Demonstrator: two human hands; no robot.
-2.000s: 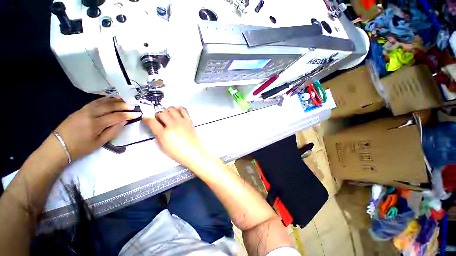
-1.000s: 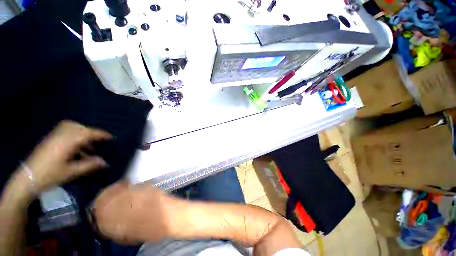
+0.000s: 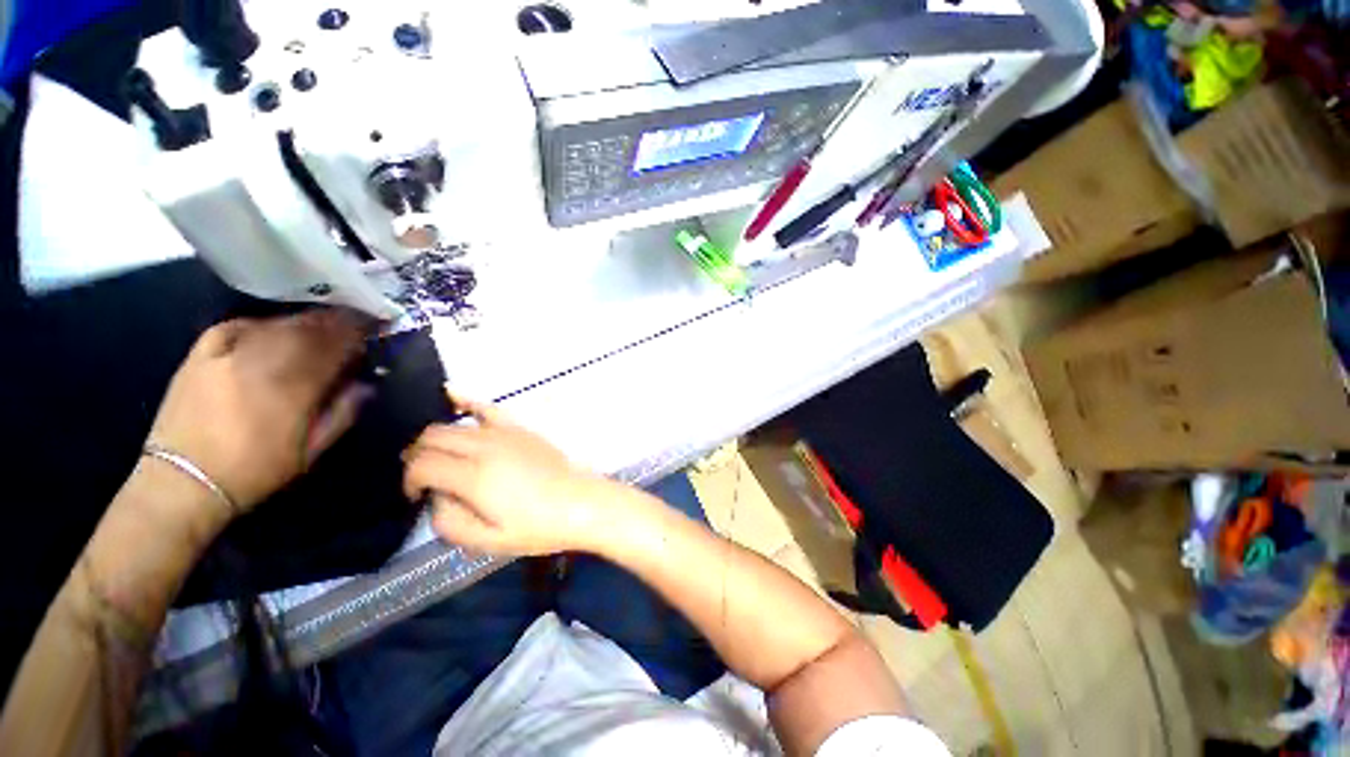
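Observation:
Black fabric [image 3: 318,510] lies left of the sewing machine head and over the table's front edge, with its upper right corner close to the presser foot and needle [image 3: 440,284]. My left hand [image 3: 267,407] is on the fabric just left of the foot, its fingers bent and partly dark and blurred. My right hand [image 3: 489,481] holds the fabric's right edge near the table front, fingertips on the cloth. Whether the cloth lies under the foot cannot be told.
The white machine has a lit control panel [image 3: 659,145] and a metal ruler [image 3: 829,40] on top. Green snips [image 3: 712,260] and red-and-green scissors loops [image 3: 965,207] lie on the right. Cardboard boxes [image 3: 1184,362] and a black-and-red item [image 3: 948,510] are beyond the table.
The black fabric's edge has moved in to the presser foot. My left hand has moved right and up toward it, and my right hand has moved from the near left to the fabric's right edge.

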